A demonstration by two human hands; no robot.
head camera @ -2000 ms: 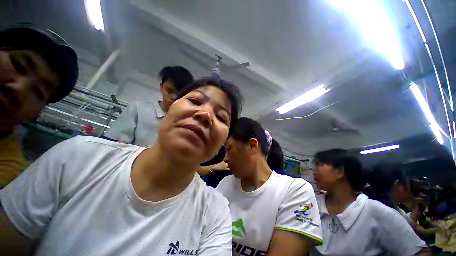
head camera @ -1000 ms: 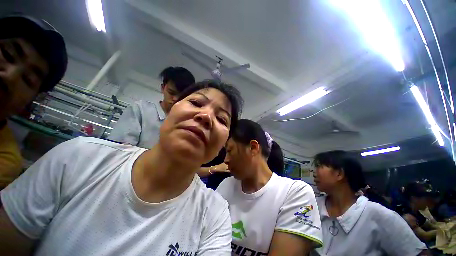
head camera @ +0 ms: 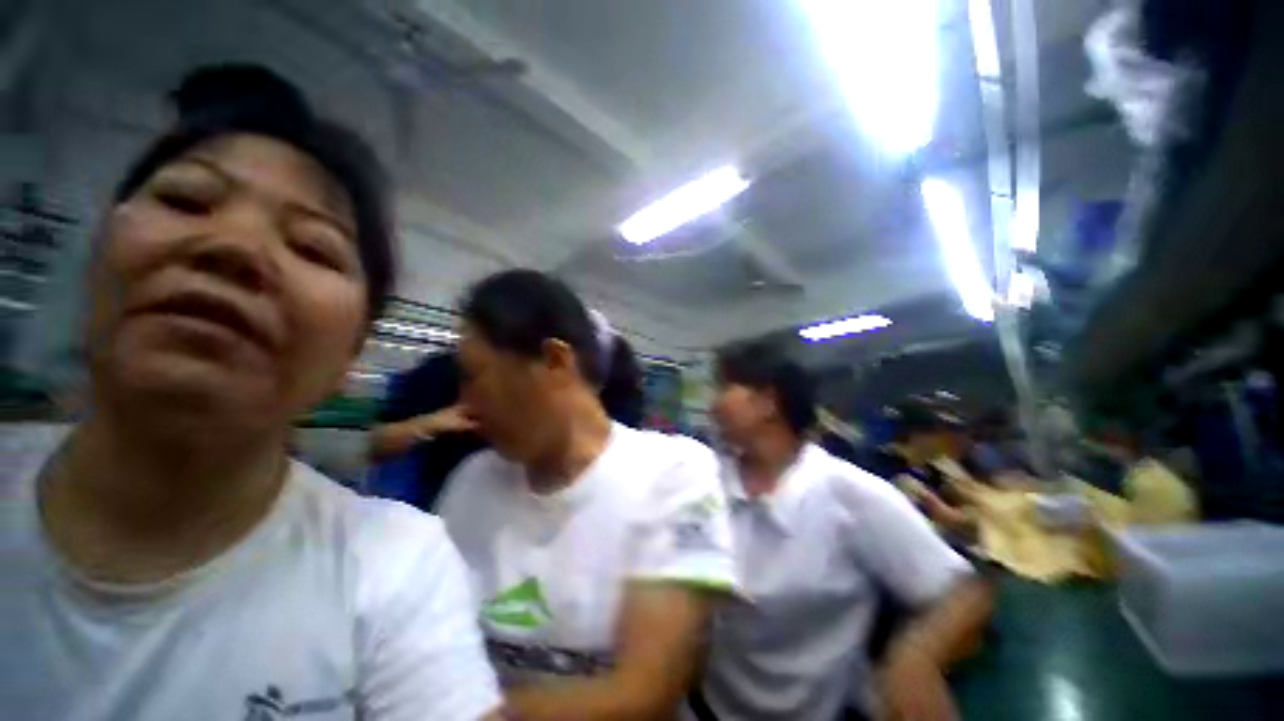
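Neither of my hands is in the picture. Nearest in front of me is a person in a white T-shirt (head camera: 282, 606) at the left, cut off by the left edge. At the lower right a white box-shaped tray (head camera: 1211, 599) stands on the green bench top (head camera: 1049, 662). A crumpled yellow-tan sheet (head camera: 1039, 533) lies further along the bench, behind the tray. The frame is blurred, and the tray's contents cannot be made out.
A second person in a white T-shirt with a green mark (head camera: 606, 535) and a third in a white collared shirt (head camera: 817, 563) sit in a row along the bench. More people (head camera: 929, 451) are blurred behind. Tube lights (head camera: 683, 204) hang overhead.
The view has swung to the right. The seated people have shifted left, the capped person at the far left has left the picture, and the bench and white tray have come into view.
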